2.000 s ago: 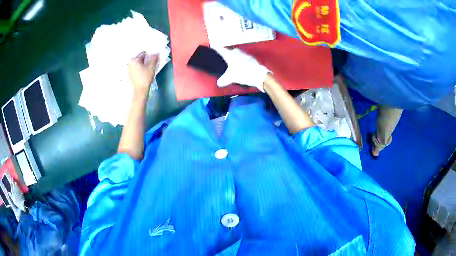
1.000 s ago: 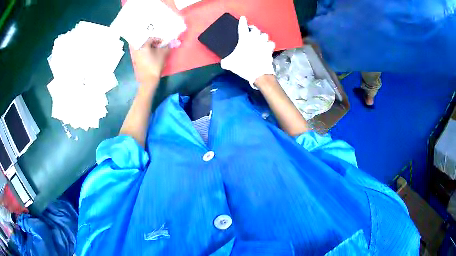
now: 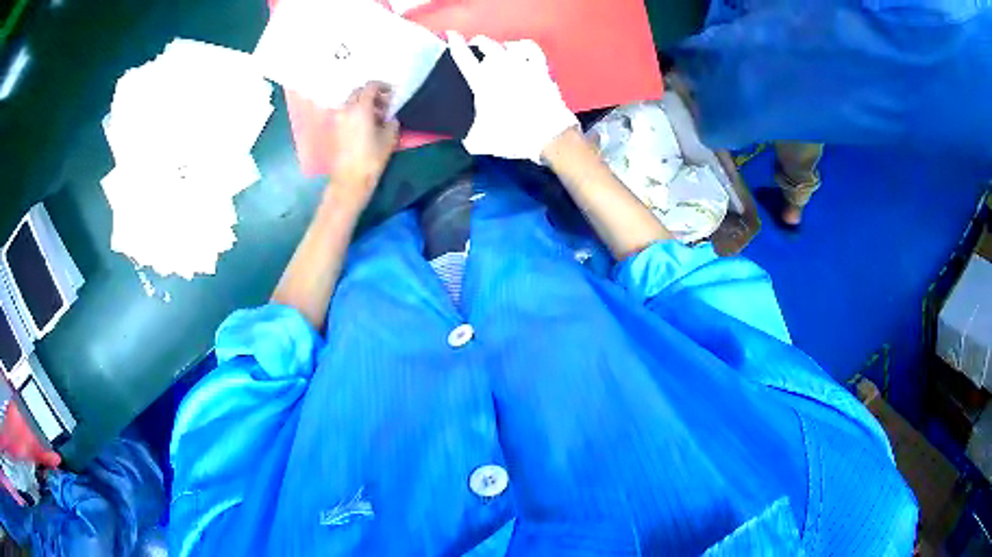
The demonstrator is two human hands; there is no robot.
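My left hand is bare and holds the near edge of a white sheet with a small printed mark, over the left part of the red mat. My right hand, in a white glove, holds a dark flat device from its right side. The device's left part meets the sheet's right edge and seems partly covered by it. A fanned pile of white sheets lies left of the mat on the dark green bench.
White-framed dark trays stand at the far left. A carton of crumpled white material is below the bench edge, right of my gloved hand. A person in a blue smock is at the upper right. Pale boxes stand at the far right.
Over the two seconds, my left hand has brought a sheet from the pile onto the mat. Since one second ago, sheet and device have come together, and my gloved hand has shifted left.
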